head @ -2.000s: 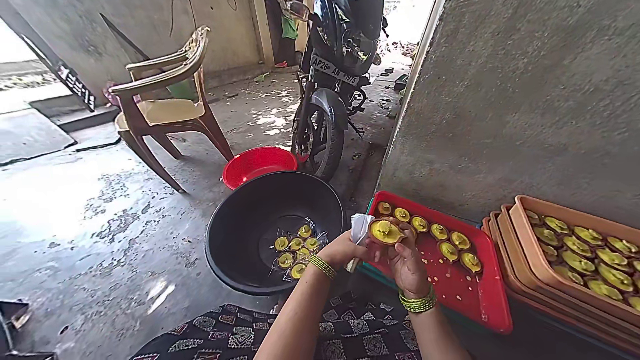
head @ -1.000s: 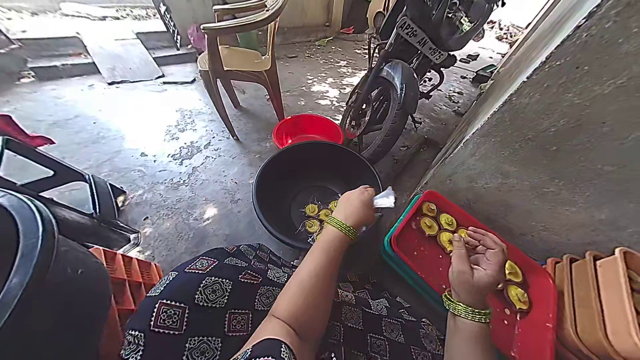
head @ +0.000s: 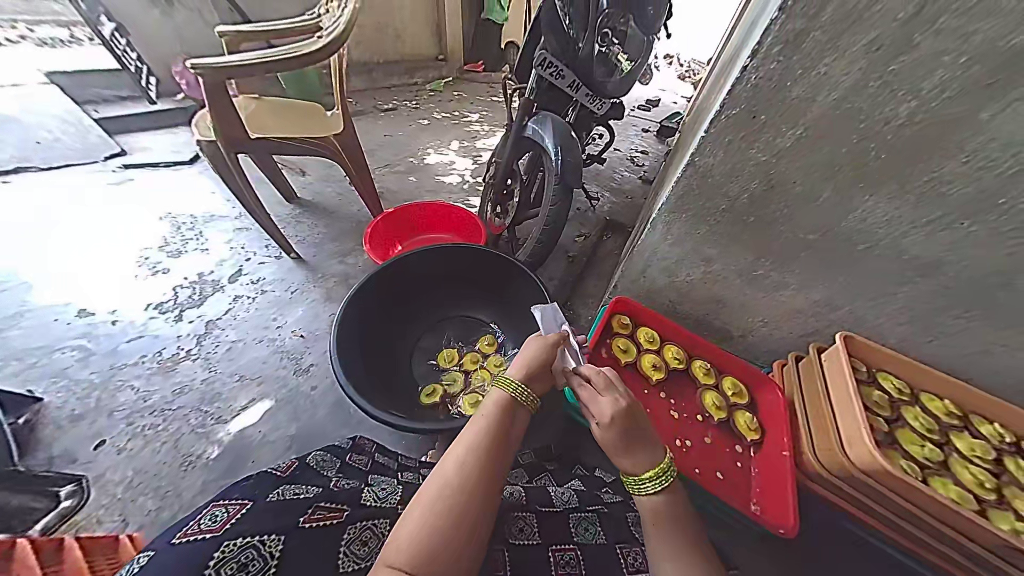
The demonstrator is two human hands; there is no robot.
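In front of me, between the basin and the red tray, my left hand (head: 541, 362) grips a folded white packet or sheet (head: 550, 320). The fingertips of my right hand (head: 610, 400) pinch its lower end. What the packet holds, if anything, is hidden. A black basin (head: 384, 320) stands left of my hands, with several small round yellow pieces (head: 452, 382) and clear wrapping in it. To the right, a red plastic tray (head: 720, 472) holds more dark-rimmed yellow pieces with raised centres (head: 652, 366), and small pale flecks.
Stacked orange-brown trays (head: 848, 400) at the right hold more yellow pieces. A smaller red basin (head: 424, 228) sits behind the black one. Beyond are a plastic chair (head: 280, 116) and a parked motorcycle (head: 552, 144). A concrete wall (head: 872, 184) rises behind the trays.
One second ago my right hand was over the red tray and my left hand was at the black basin with the white packet; now they meet at the packet. The view has shifted.
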